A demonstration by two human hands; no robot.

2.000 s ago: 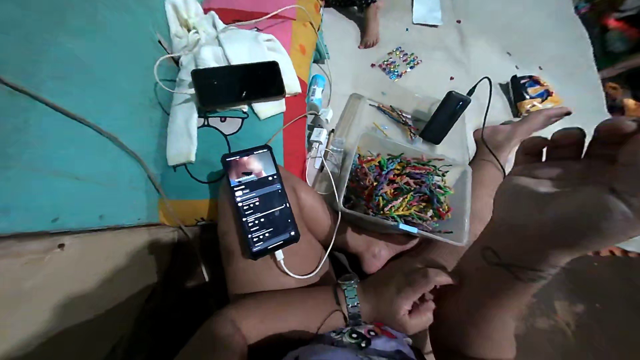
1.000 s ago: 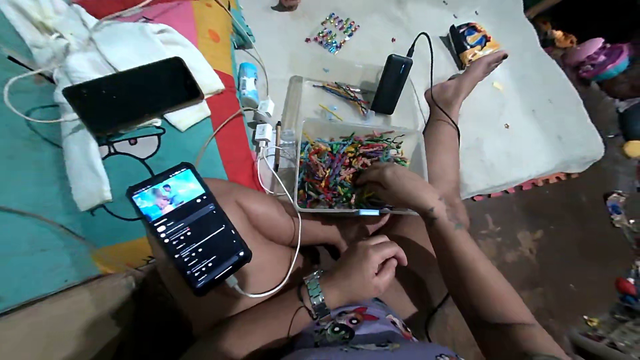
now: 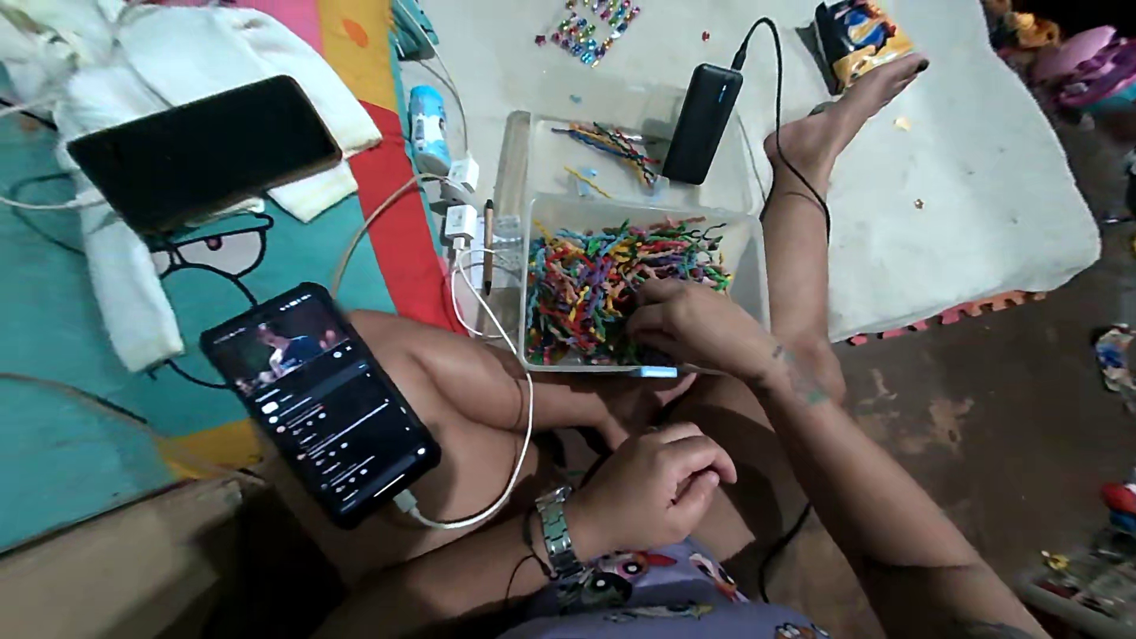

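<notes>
My right hand reaches over the front right of a clear plastic container, its fingers down among colorful twisted strands; whether they grip any is hidden. My left hand rests on my lap with curled fingers, a metal-band watch on its wrist. Nothing shows in that hand. Behind the container lies its clear lid or a tray with a few loose twisted strands. A black power bank leans at its right side, with a black cable plugged in.
A lit smartphone lies on my left thigh, its white cable looping by the container. A dark phone rests on white cloth. Chargers, a brown pen, a blue bottle, colored gems and a snack packet lie around.
My right hand, not seen over the container two seconds ago, is now in among the strands. My left hand stays on my lap. The view has shifted.
</notes>
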